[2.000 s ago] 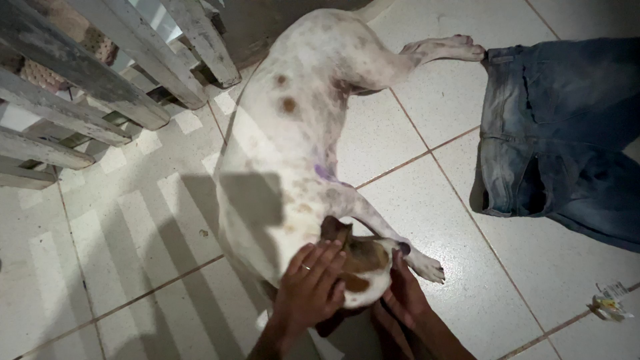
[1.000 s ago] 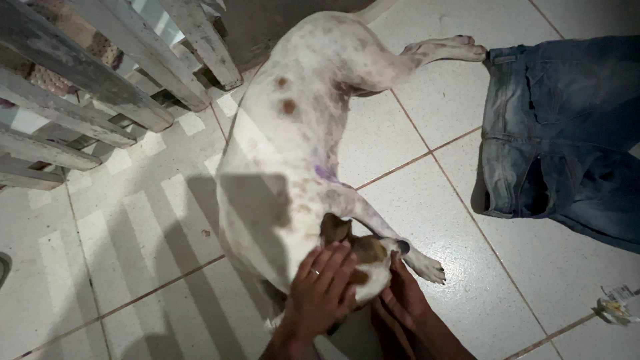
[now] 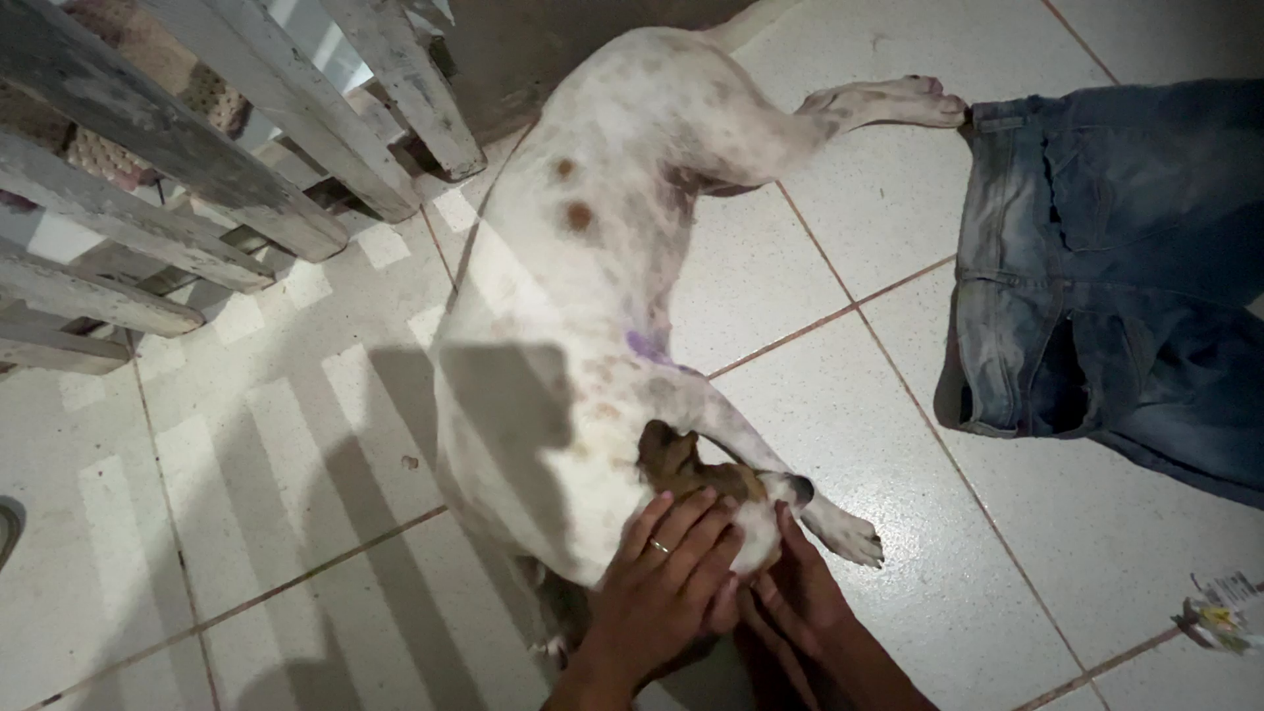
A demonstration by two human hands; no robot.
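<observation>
A white dog with brown spots lies on its side on the tiled floor, with a purple mark near its foreleg. My left hand, with a ring on one finger, rests flat on the dog's brown-and-white head. At the muzzle, my right hand touches the underside of the head; its fingers are partly hidden. One brown ear stands out above my left hand. The dog's front paw reaches out past its dark nose.
Blue denim jeans lie at the right, by the hind paw. Slats of a worn wooden gate stand at the upper left. A crumpled wrapper lies at the lower right. A rounded object shows at the left edge.
My left hand has shifted a little on the dog's head, away from the ear. The dog's head has turned slightly, and the muzzle shows differently. My right hand stays beside it.
</observation>
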